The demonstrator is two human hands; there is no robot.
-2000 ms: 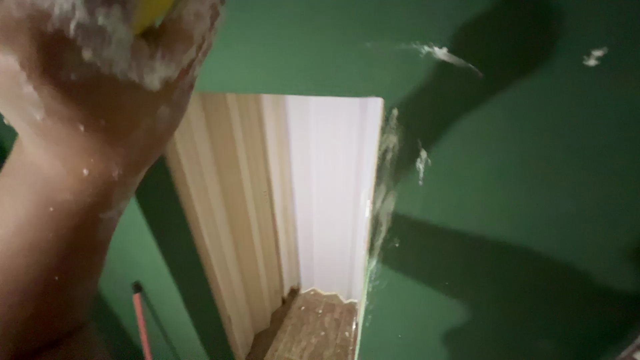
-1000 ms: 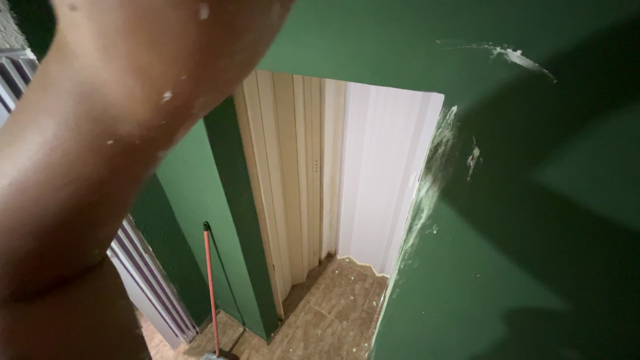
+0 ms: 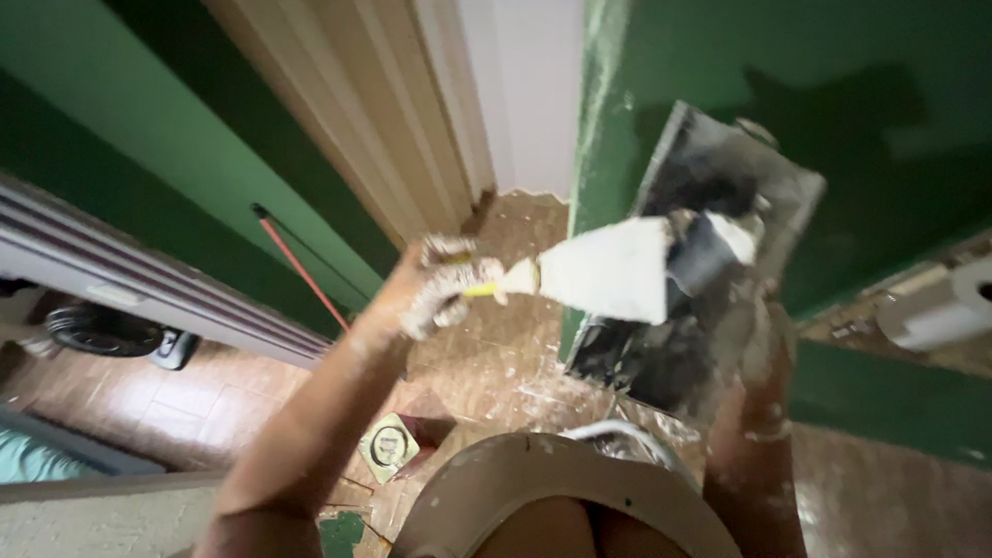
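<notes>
My left hand (image 3: 446,288), crusted with white compound, grips the yellow handle of a putty knife (image 3: 608,271). Its broad blade, coated white, points right with its edge at a dark plastering trowel or hawk (image 3: 717,263). My right hand (image 3: 763,349) holds that flat tool tilted in front of the green wall (image 3: 876,101); its grip is mostly hidden. A lump of white compound (image 3: 732,235) lies on the dark face beside the blade. Whitish smears run along the wall's edge by the doorway.
A red pole (image 3: 304,271) leans at the left green wall. Beige and white folding doors (image 3: 527,93) stand beyond the opening. A square-topped can (image 3: 389,447) and a partly hidden pale bucket (image 3: 620,430) are on the spattered tiled floor. A white cylindrical object (image 3: 938,302) lies at far right.
The raised arm has come down, and both hands now show in front of me with the putty knife and the flat dark tool. The view has tilted down towards the floor.
</notes>
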